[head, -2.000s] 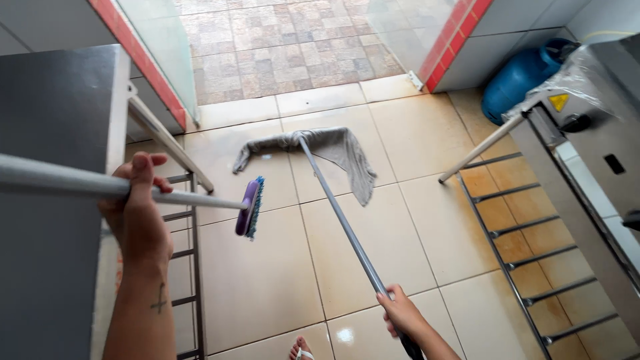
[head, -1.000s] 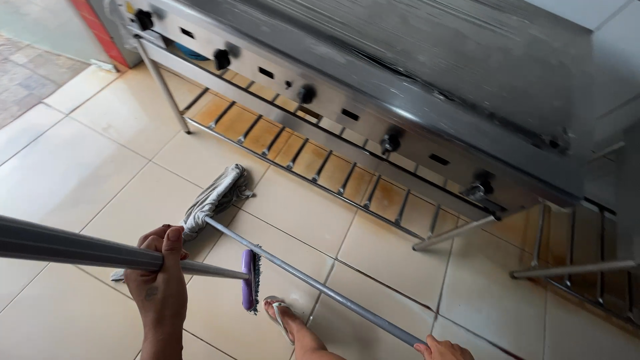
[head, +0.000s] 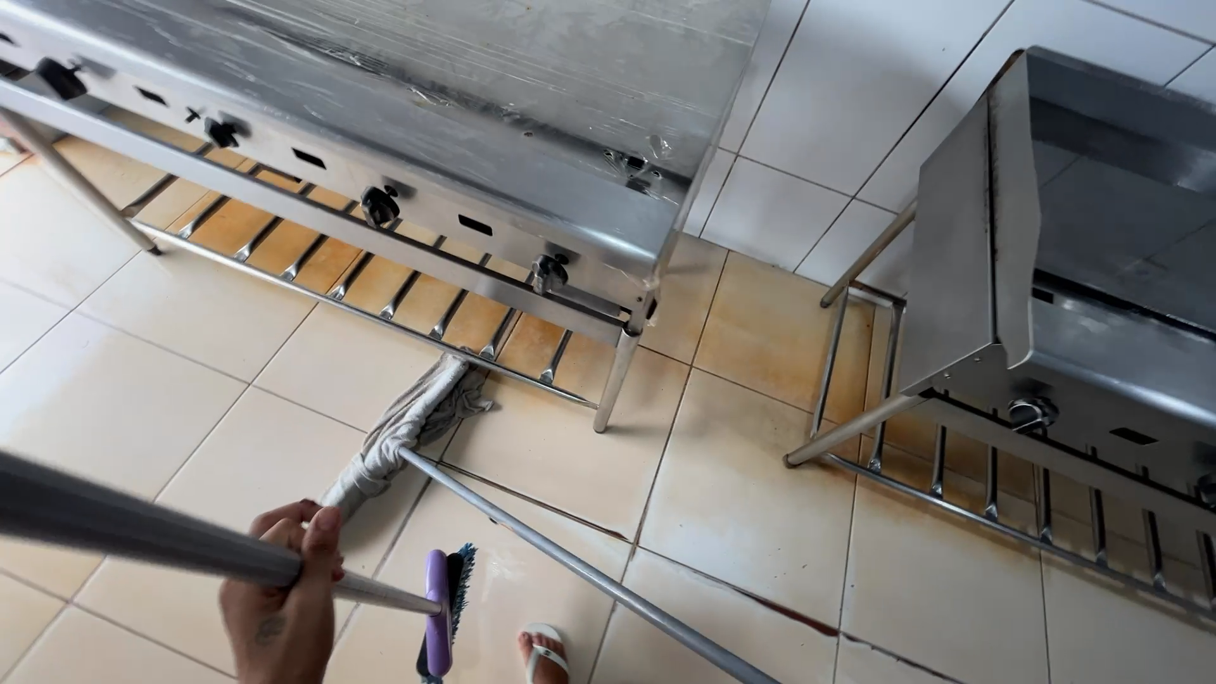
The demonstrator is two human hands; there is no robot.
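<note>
My left hand [head: 285, 594] is closed around the grey pole of a floor brush, whose purple head [head: 437, 613] with dark blue bristles is just right of the hand. A grey cloth [head: 404, 432] is wrapped over the head of a second tool and lies on the tiles, its far end at the lower rail of the metal stand. That tool's grey handle [head: 589, 565] runs down to the bottom edge of the picture. My right hand is out of view, below or beyond the frame.
A stainless steel griddle [head: 456, 228] with black knobs and plastic film stands on a slatted frame. Another steel appliance [head: 959, 247] stands at the right, its legs on the floor. White wall tiles [head: 836, 123] rise behind. A foot in a white flip-flop [head: 544, 654] is near the brush.
The view has swung far right, from the doorway to the griddle and the second appliance. The cloth now reaches the griddle stand's lower rail. My right hand has left the view.
</note>
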